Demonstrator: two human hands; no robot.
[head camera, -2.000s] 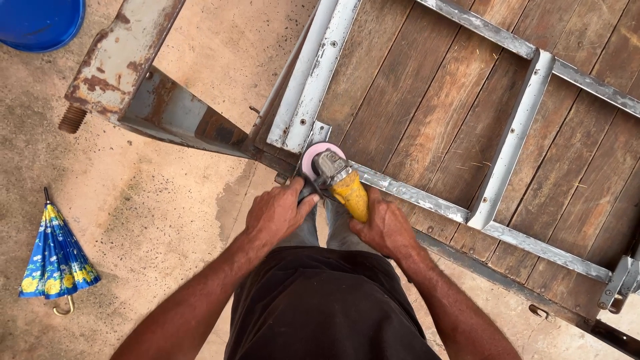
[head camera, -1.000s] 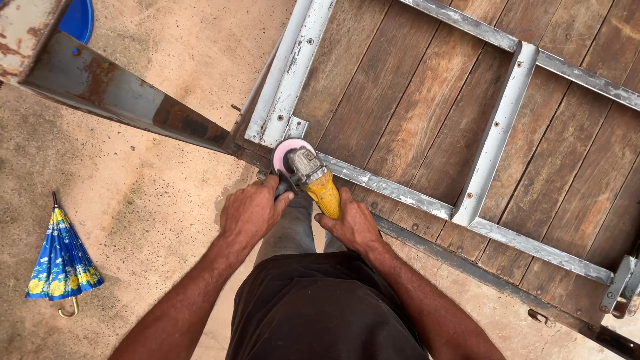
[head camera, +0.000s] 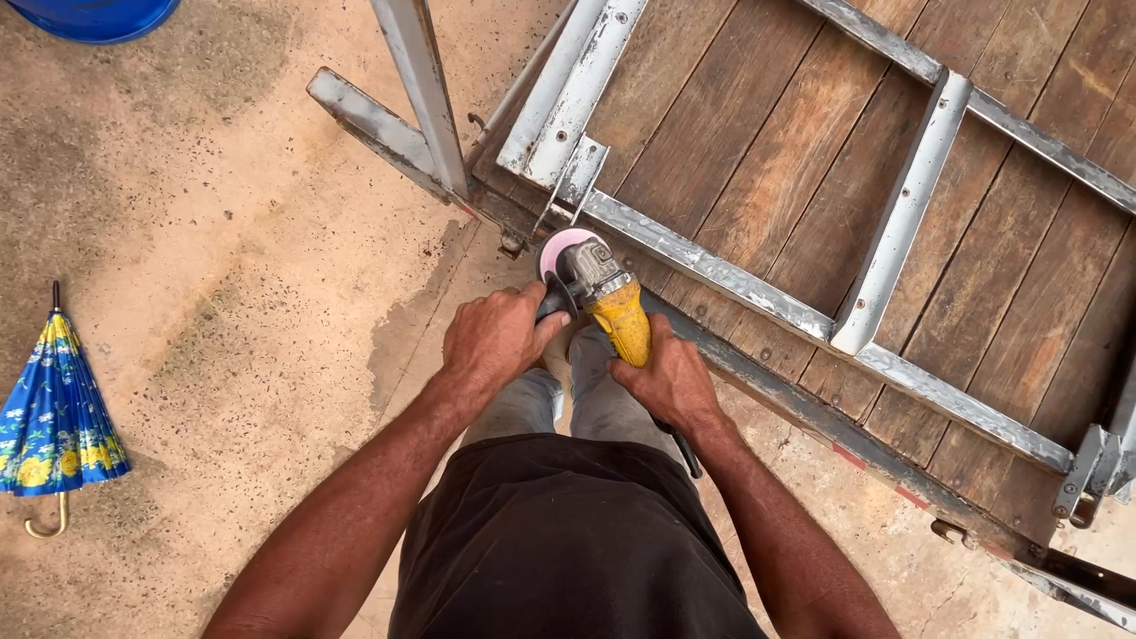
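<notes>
A yellow angle grinder (head camera: 619, 311) with a pink disc (head camera: 568, 248) is held between my two hands, just below the corner of a grey metal frame (head camera: 745, 286). My left hand (head camera: 499, 333) grips its black side handle (head camera: 556, 300). Around the yellow body closes my right hand (head camera: 672, 373). The disc lies close to a small metal bracket (head camera: 582, 169) at the frame's corner; whether they touch I cannot tell. A black cord hangs below my right wrist.
The frame lies on a wooden plank bed (head camera: 763, 204) with a dark metal edge (head camera: 781, 390). Upright metal bars (head camera: 426, 98) rise at its left corner. On the concrete floor are a blue floral umbrella (head camera: 59, 408) and a blue container (head camera: 102, 22). Hooks stick out along the bed's edge.
Both hands keep hold of the grinder throughout. Its disc was against or over the frame's corner bracket and is now slightly below it. The view has shifted.
</notes>
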